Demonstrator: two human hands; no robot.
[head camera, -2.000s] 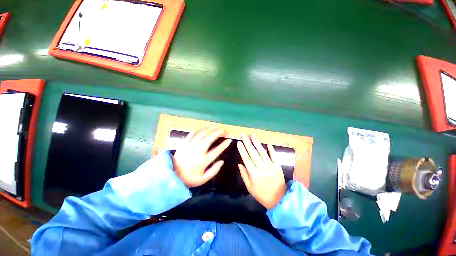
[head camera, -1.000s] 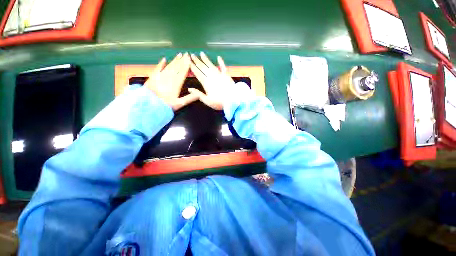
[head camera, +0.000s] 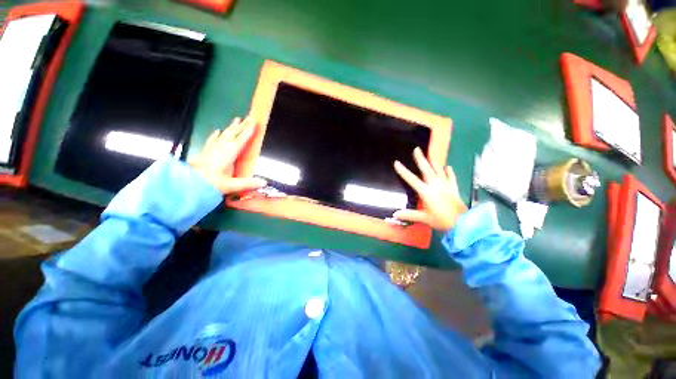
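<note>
A display module with a glossy black face lies flat in a red-orange foam tray in front of me, reflecting two ceiling lights. My left hand is at the tray's left side, fingers apart, its thumb at the module's lower left corner. My right hand is at the lower right, fingers spread over the module's right edge, its thumb near the lower edge. Neither hand is closed around anything.
A spare black panel lies on the green bench at left, beside a tray with a white unit. At right are a plastic bag of wipes, a brownish bottle and a white scrap. Several trays with white units stand farther right.
My hands have moved apart from the module's upper edge, down to its left and right sides. The black face is now mostly uncovered. The view has tilted.
</note>
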